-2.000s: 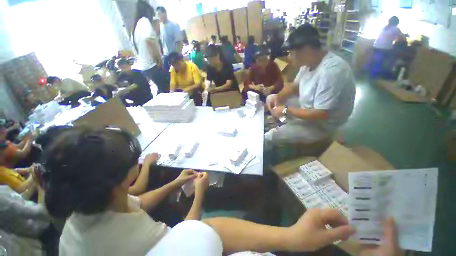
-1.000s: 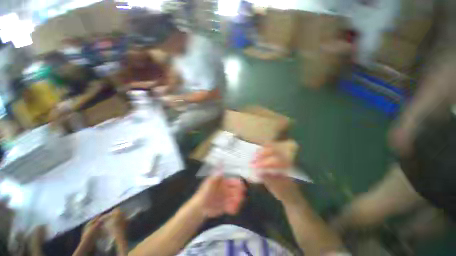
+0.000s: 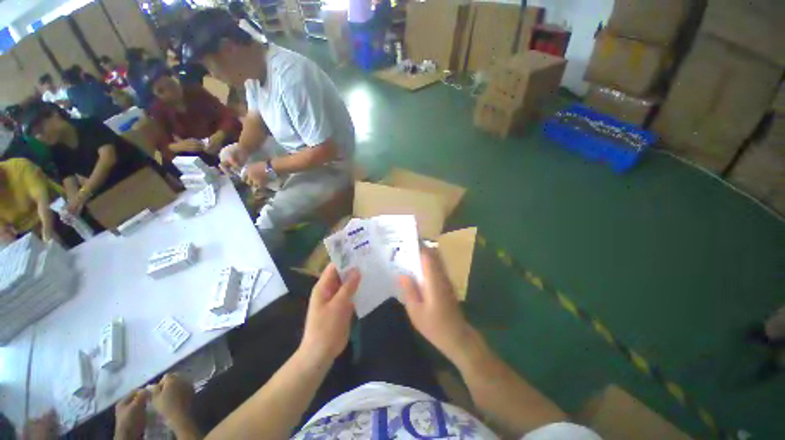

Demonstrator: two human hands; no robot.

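A white printed leaflet (image 3: 375,262) is held up in front of my lap, between both hands, with a crease or overlap near its middle. My left hand (image 3: 331,311) grips its lower left edge, thumb on the front. My right hand (image 3: 433,296) grips its right edge, thumb on the front. The open brown shipping carton (image 3: 400,202) stands on the floor behind the leaflet, which hides what is inside it.
The white table (image 3: 202,288) is at the left with small white boxes (image 3: 172,259) and a leaflet stack (image 3: 245,301). A neighbour's hands (image 3: 155,402) are at its near edge. A seated person (image 3: 297,120) is beyond. A blue crate (image 3: 600,136) stands by stacked cartons (image 3: 633,64).
The view has swung right and down. The leaflet, earlier spread flat at the right, is now upright in both hands and looks narrower.
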